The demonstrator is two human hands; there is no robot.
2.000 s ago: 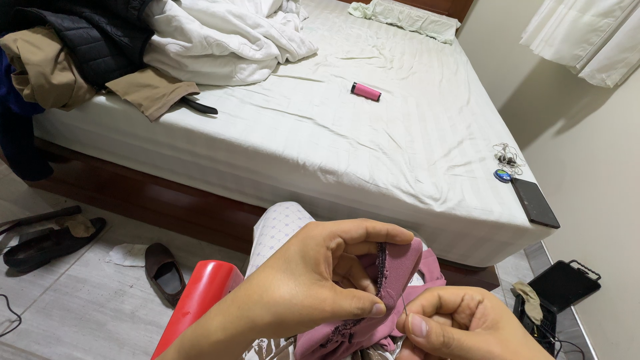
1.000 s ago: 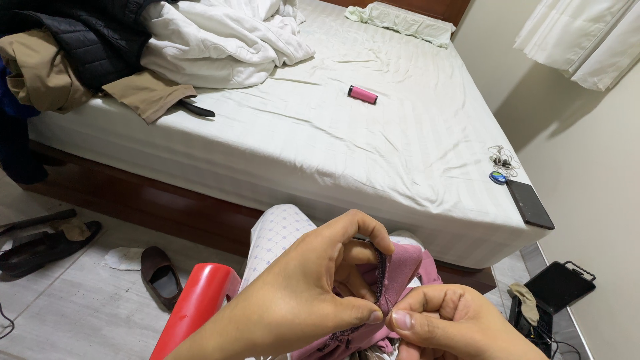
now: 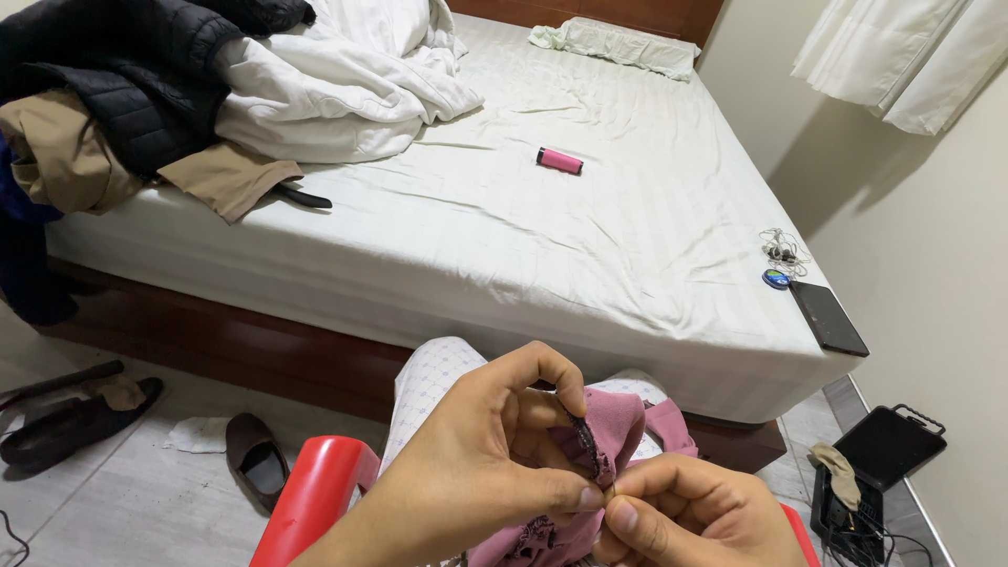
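Note:
Pink fabric [image 3: 618, 421] with a dark stitched edge lies bunched over my lap. My left hand [image 3: 504, 449] grips its edge between thumb and fingers. Close against it on the right, my right hand [image 3: 685, 512] pinches something very thin at the cloth's edge, perhaps a needle; it is too small to tell. The two thumbs nearly meet. On the bed beyond lies a pink spool of thread [image 3: 560, 161] with dark ends.
A bed with a white sheet [image 3: 488, 228] fills the middle. Clothes with a black quilted jacket [image 3: 150, 102] lie at its left. A tablet or phone [image 3: 828, 317] rests on the right corner. Red chair arms [image 3: 315, 488] flank me. Shoes [image 3: 256, 461] and an open black case [image 3: 890, 445] are on the floor.
My right hand's fingers have closed in against the fabric edge near my left thumb. My left hand still holds the pink cloth.

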